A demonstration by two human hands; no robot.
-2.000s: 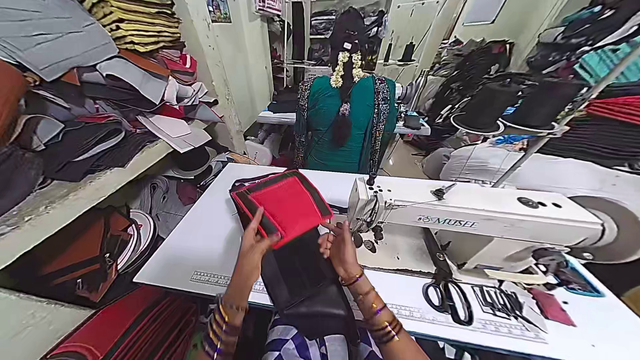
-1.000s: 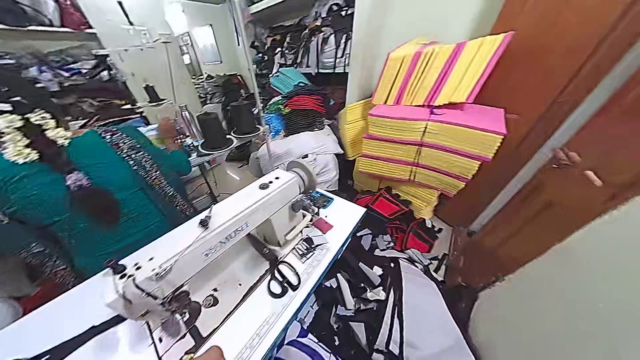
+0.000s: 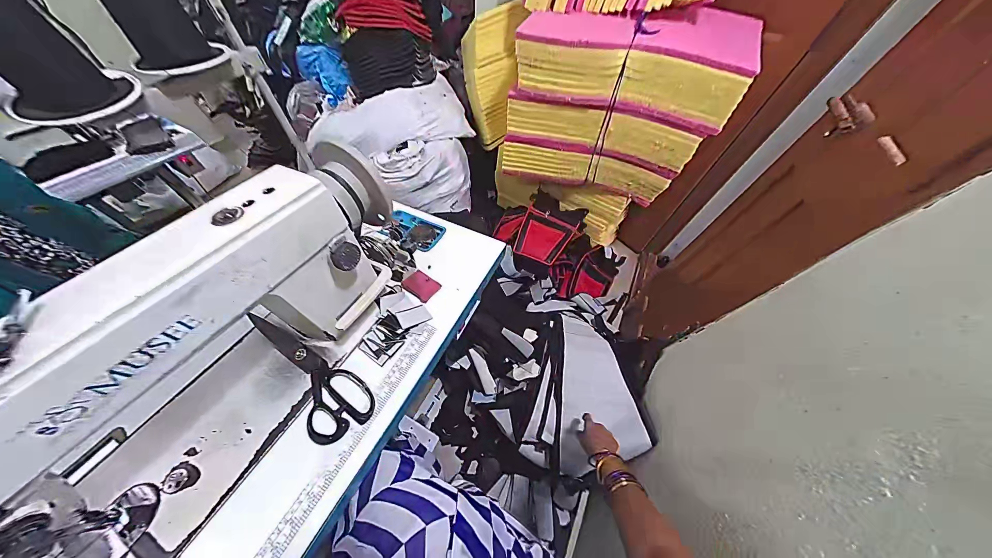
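Note:
My right hand (image 3: 598, 439), with bangles at the wrist, reaches down at the lower right and touches a large pale grey fabric piece (image 3: 595, 372) with dark edges. Its fingers look curled at the piece's lower part; whether they grip it cannot be told. Beside the piece lie black strips and many black and white scraps (image 3: 484, 372). My left hand is out of view. On the white sewing table (image 3: 387, 411), black-handled scissors (image 3: 322, 380) rest in front of a white sewing machine (image 3: 178, 310).
Red and black sewn pieces (image 3: 546, 236) lie on the floor below tied stacks of yellow and pink sheets (image 3: 612, 101). A brown wooden door (image 3: 775, 201) and a grey wall (image 3: 821, 387) bound the right side. White sacks (image 3: 422, 155) stand behind the machine.
The view has swung far right and down. Two seconds ago both hands held a red and black piece over the table; now my right hand is down at the grey fabric piece.

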